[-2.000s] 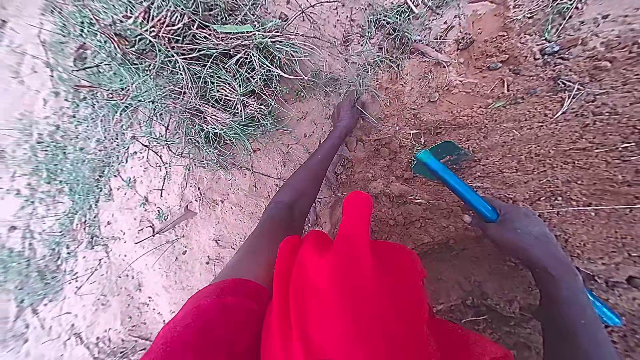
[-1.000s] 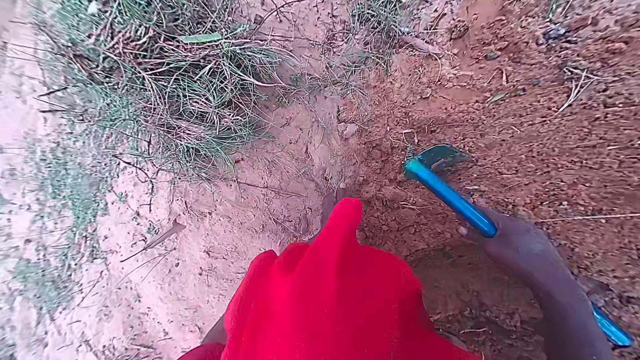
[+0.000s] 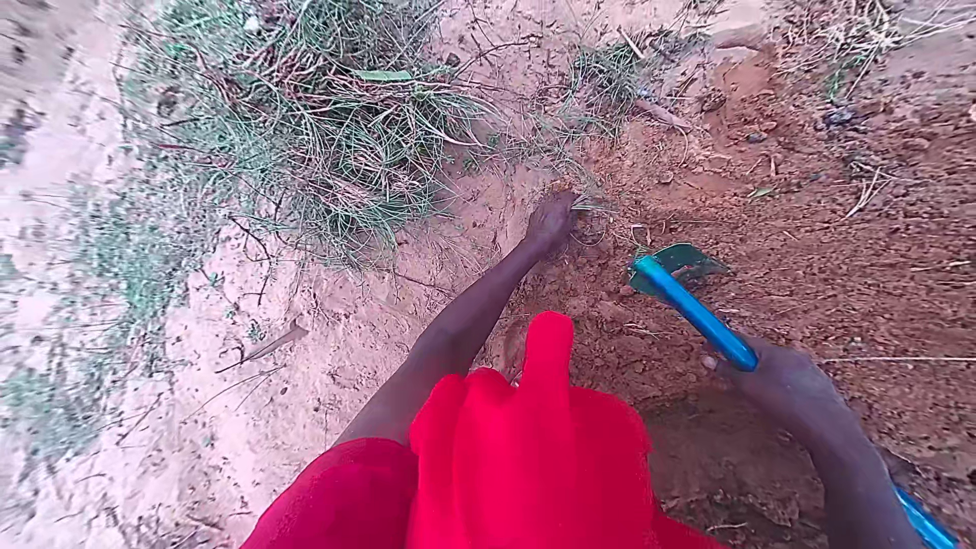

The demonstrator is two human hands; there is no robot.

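My right hand is closed around the blue handle of a hoe, whose green metal blade rests on the reddish soil. The handle's far end shows beyond my wrist at the lower right. My left hand reaches down to the ground, left of the blade, with a few thin grass stalks at its fingertips. Its fingers are partly hidden, so whether it grips the stalks is unclear.
A large heap of pulled grass lies at the upper left. A smaller grass tuft is at the top centre. A dry leaf lies on pale soil at left. Loose brown soil spreads at right.
My left hand, at the ground two seconds ago and mostly hidden by the red clothing one second ago, is stretched out at the ground again. My right hand keeps its hold on the hoe.
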